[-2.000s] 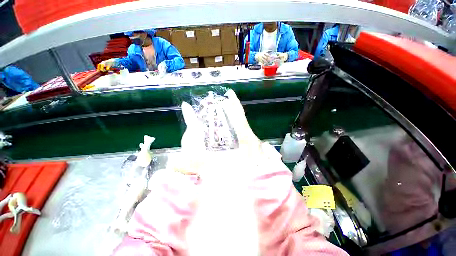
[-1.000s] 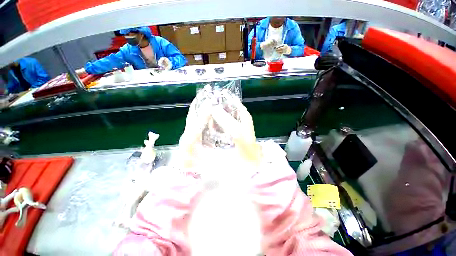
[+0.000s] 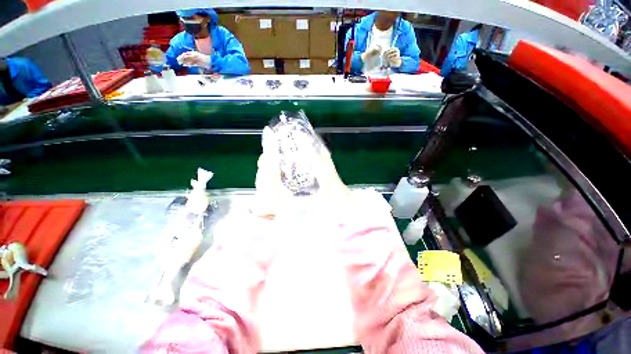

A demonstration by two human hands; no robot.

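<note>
A clear, shiny plastic shell with silver and dark streaks [image 3: 296, 157] is held upright over the bench's far edge, in front of the green belt. My left hand [image 3: 268, 169] is on its left side and my right hand [image 3: 326, 173] on its right side. Both hands are washed out by glare, so the fingers are hard to make out. Clear film seems to wrap the shell's top. A bagged white part [image 3: 185, 242] lies on the bench left of my hands.
A red tray [image 3: 52, 221] with a white figure [image 3: 17, 263] is at left. Right are a white bottle [image 3: 409, 196], a smaller bottle [image 3: 415, 229], a yellow card [image 3: 440, 267] and a dark glossy panel [image 3: 546, 256]. The green belt [image 3: 173, 162] crosses ahead; people in blue sit opposite.
The film that stood above the shell now lies closer around it. My hands have shifted and the shell shows more clearly between them. The view has tilted down slightly.
</note>
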